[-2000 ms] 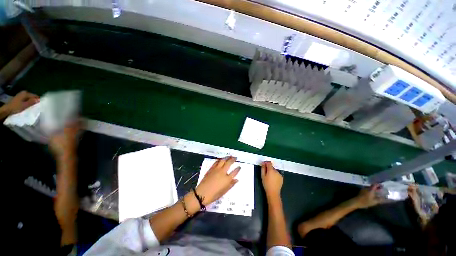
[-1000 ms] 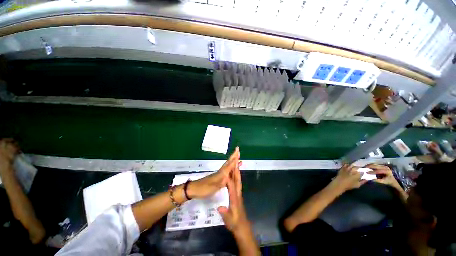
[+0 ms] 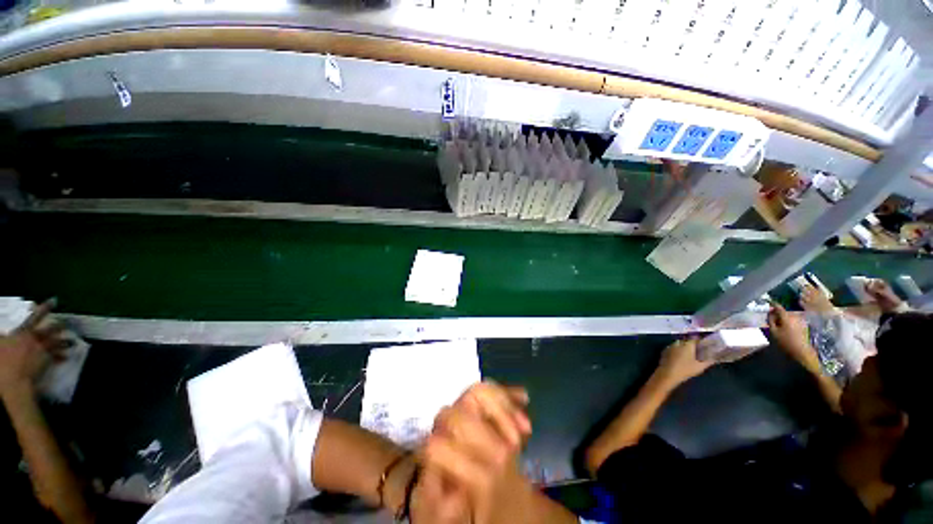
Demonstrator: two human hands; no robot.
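A white label sheet [image 3: 421, 370] with rows of small dark print lies on the dark bench. My left hand [image 3: 442, 485], with dark bands at its wrist, and my right hand [image 3: 487, 430] are pressed together over the sheet's lower right part. Both are blurred and overlap, so their fingers and anything between them cannot be made out. A blank white sheet stack [image 3: 246, 394] lies tilted to the left, partly under my left sleeve. A small white squarish box [image 3: 435, 278] lies on the green belt beyond the rail.
A pale metal rail [image 3: 307, 330] divides bench from belt [image 3: 256, 271]. Upright grey-white pieces [image 3: 522, 194] stand on the far shelf; a tilted one [image 3: 685, 251] overhangs the belt. A neighbour's hands at right hold a white box [image 3: 732, 345]. Another person's hand [image 3: 31, 353] is at far left.
My hands have drawn back from the rail towards me and are now pressed together lower down, uncovering the sheet's upper part. A grey-white piece at the right now tilts over the belt.
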